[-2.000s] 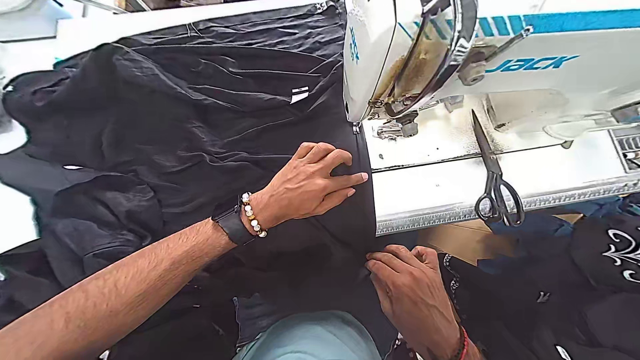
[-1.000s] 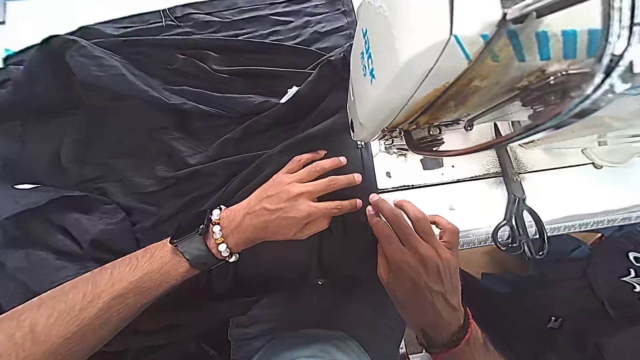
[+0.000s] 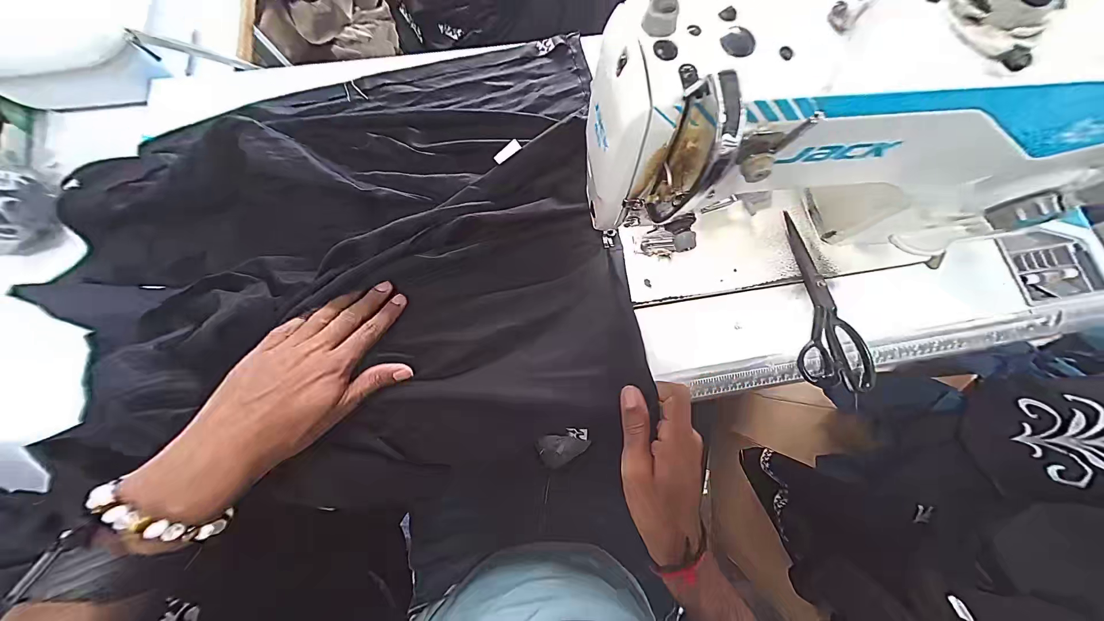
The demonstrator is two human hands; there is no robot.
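A large black garment (image 3: pixel 483 310) lies spread and creased left of the white Jack sewing machine (image 3: pixel 862 164), its right edge running by the needle and presser foot. My left hand (image 3: pixel 302 379) rests flat on the fabric, fingers loosely apart, with a beaded bracelet and a dark band at the wrist. At the front edge of the machine bed, my right hand (image 3: pixel 664 457) pinches the fabric's edge between thumb and fingers. Black-handled scissors (image 3: pixel 824 319) lie on the bed, right of the presser foot. A small white tag (image 3: pixel 508 151) shows on the garment.
A measuring scale (image 3: pixel 750 378) runs along the front edge of the machine bed. Dark cloth with white embroidery (image 3: pixel 1061 435) lies at the lower right. More cloth (image 3: pixel 332 30) is piled behind the white table (image 3: pixel 207 97). Cloth also hangs over my lap.
My left hand has moved left, away from the fabric's edge. My right hand has shifted down along that edge. The view has swung back to show more of the machine.
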